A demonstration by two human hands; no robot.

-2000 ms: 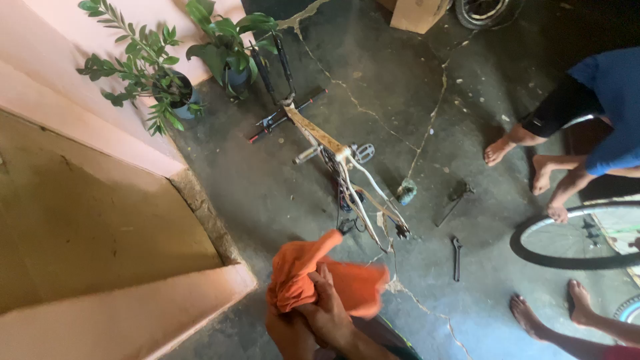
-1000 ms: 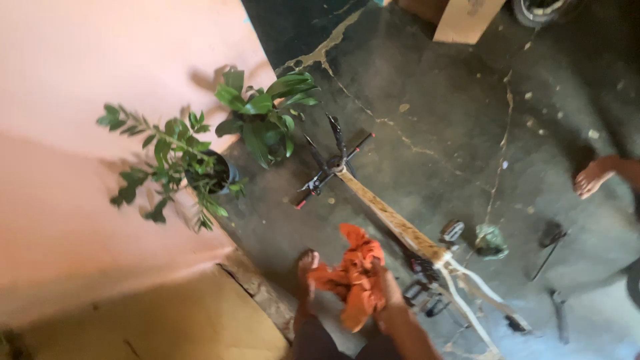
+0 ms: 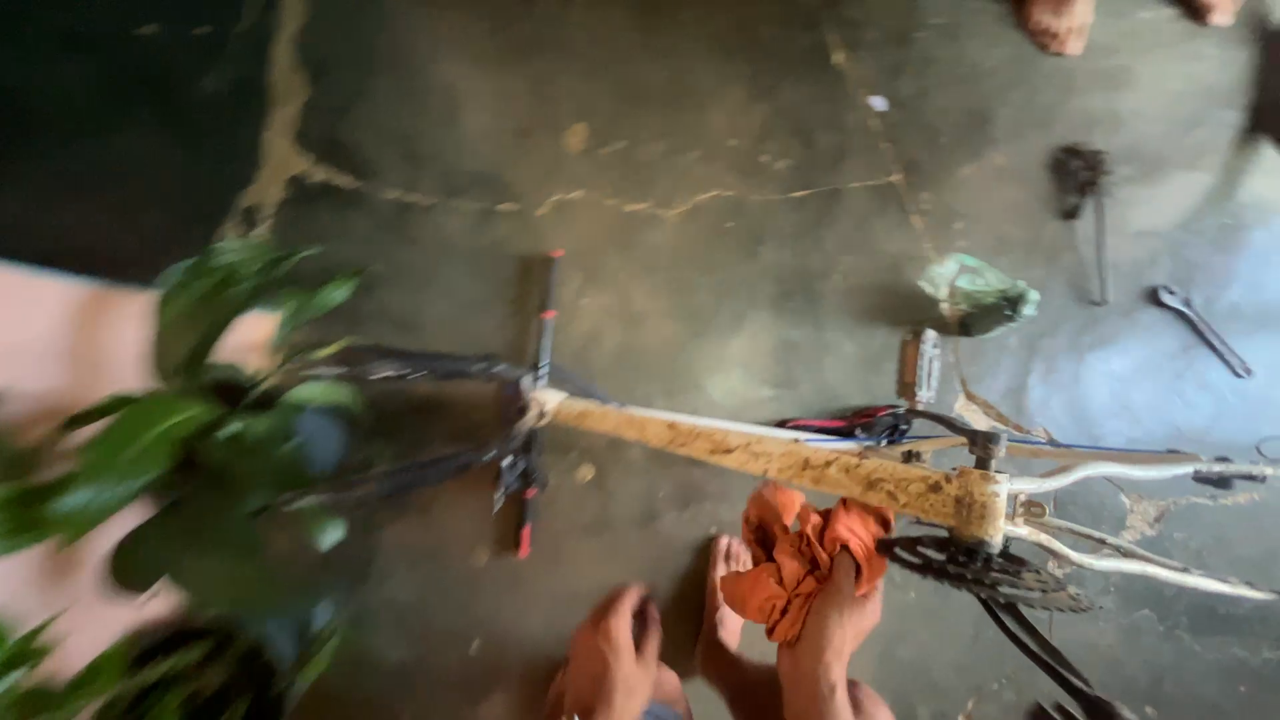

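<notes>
An upside-down bicycle frame point(image 3: 760, 448), its tube spotted with brown dirt, rests on the floor without wheels. My right hand point(image 3: 840, 610) is closed on a crumpled orange cloth point(image 3: 795, 565), beside the frame's tube and the toothed chainring point(image 3: 985, 575). Lower and to the left, my left hand point(image 3: 615, 645) has bent fingers and nothing visible in it; its inner side is blurred. The black fork point(image 3: 430, 365) points left, over the handlebar point(image 3: 545, 345) with red parts. A pedal point(image 3: 920, 367) stands out on the frame's far side.
Leafy potted plants point(image 3: 190, 430) stand at the left by a pink wall. Beyond the frame lie a green plastic bag point(image 3: 978, 293), a wrench point(image 3: 1203, 332) and a dark metal tool point(image 3: 1085, 185) on the cracked floor. Another person's foot point(image 3: 1058, 22) is at the top right.
The view has turned and come closer to the frame. The hand with the orange cloth is now beside the tube near the chainring. My left hand has come into view.
</notes>
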